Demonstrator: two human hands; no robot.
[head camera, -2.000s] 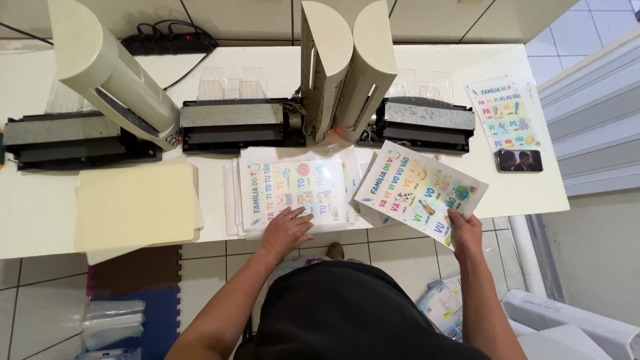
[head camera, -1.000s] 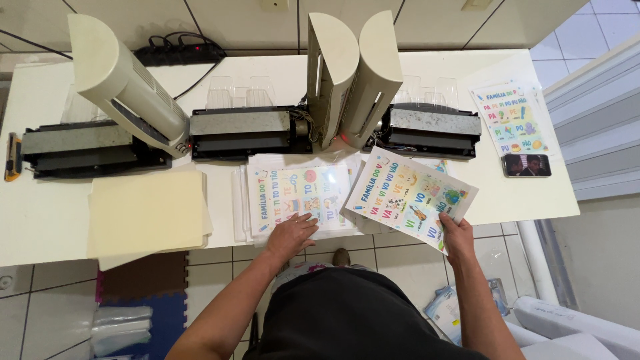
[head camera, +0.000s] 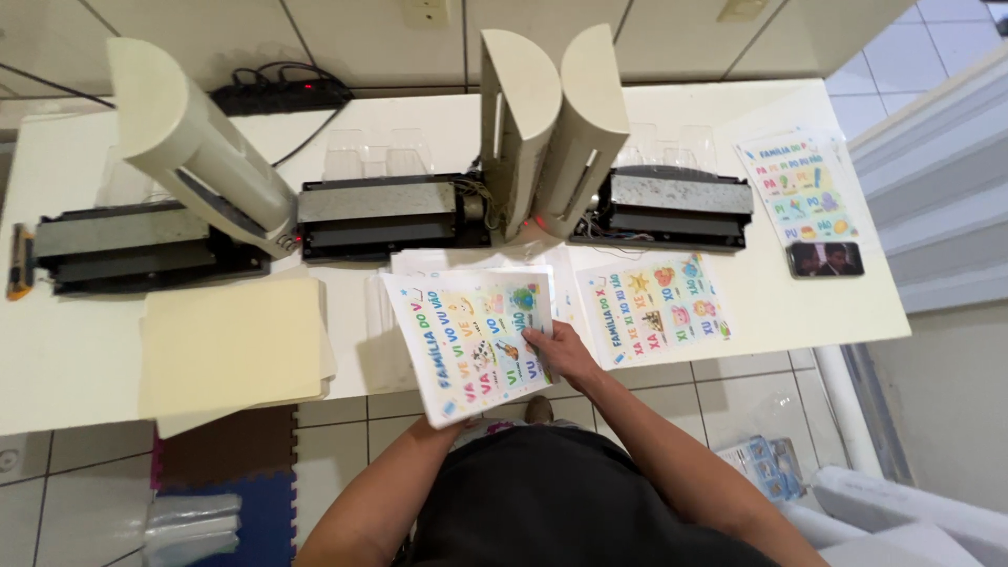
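My right hand (head camera: 563, 352) grips the right edge of a printed syllable sheet (head camera: 480, 339), held tilted over the table's front edge above a stack of papers (head camera: 402, 260). Only the wrist of my left hand (head camera: 447, 423) shows at the sheet's lower corner; its fingers are hidden beneath, so its hold cannot be told. To the right, a second printed sheet (head camera: 657, 311) lies on the table. Cream sheets (head camera: 232, 346) are piled at the left. Behind stand three opened laminating machines, at the left (head camera: 122, 240), middle (head camera: 378, 209) and right (head camera: 681, 201), with their rollers exposed.
Upright beige machine covers (head camera: 205, 134) stand among the laminators. Another printed sheet (head camera: 803, 189) and a phone (head camera: 824, 260) lie at the right. A black power strip (head camera: 279, 96) with cables is behind, and a yellow utility knife (head camera: 20, 261) sits at the far left.
The sheet in my right hand has moved left over the stack. The sheet with another print is now uncovered at the right. My left hand has moved off the stack's top to beneath the held sheet.
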